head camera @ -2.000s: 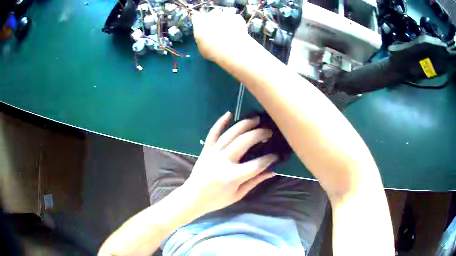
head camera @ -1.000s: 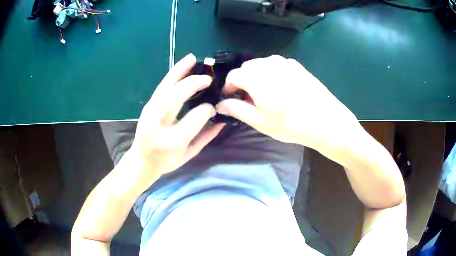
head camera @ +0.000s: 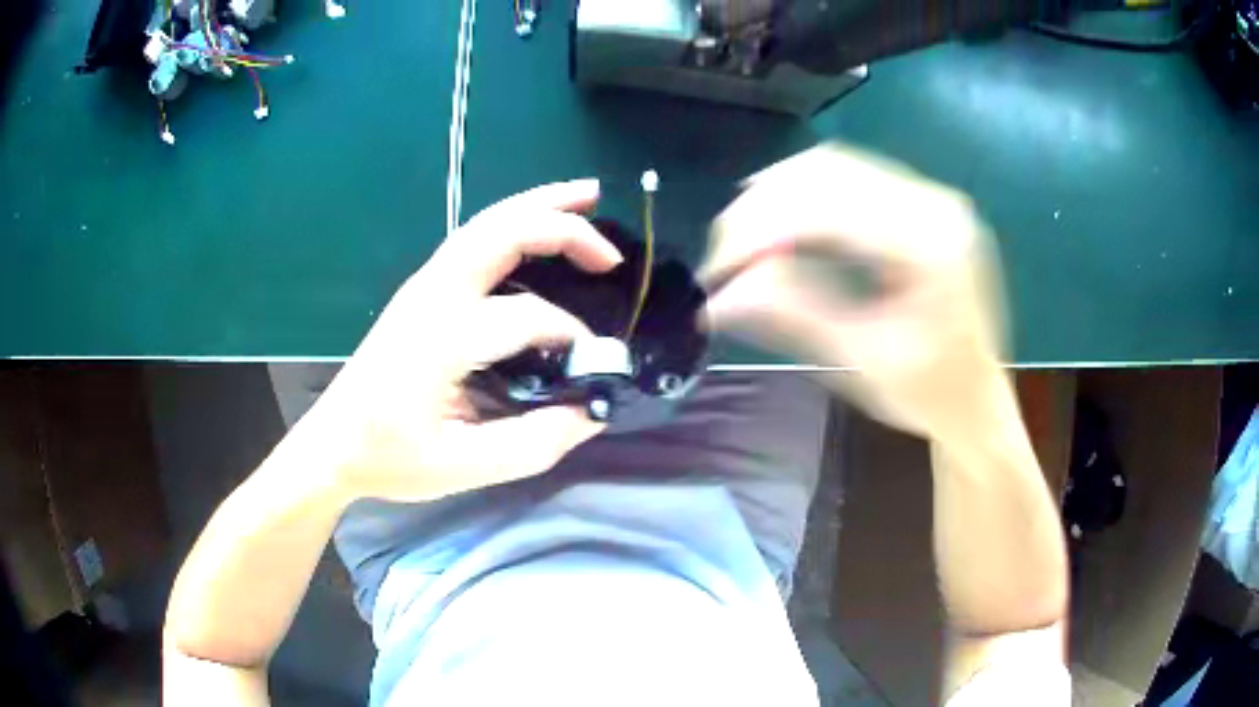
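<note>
My left hand (head camera: 456, 345) holds a round black motor housing (head camera: 677, 325) over the table's front edge, fingers on its left side. A small whitish motor (head camera: 599, 358) sits in the housing near its lower edge. Its thin leads (head camera: 645, 263) run up across the housing to a small white connector plug (head camera: 650, 180). My right hand (head camera: 856, 283) is motion-blurred just right of the housing. Its fingers are curled, and I cannot tell whether they hold or touch anything.
The feeder box (head camera: 635, 49) stands at the top centre, with the dark screwdriver (head camera: 884, 31) at its right. Motors with coloured wires (head camera: 207, 55) lie at the top left. A pale seam line (head camera: 460, 124) crosses the green table. Cardboard boxes (head camera: 1153, 483) are below.
My right hand was at the black part and has moved right, off the motor. The housing is now more exposed, with the leads standing upward. Earlier, my right hand was in the motor pile.
</note>
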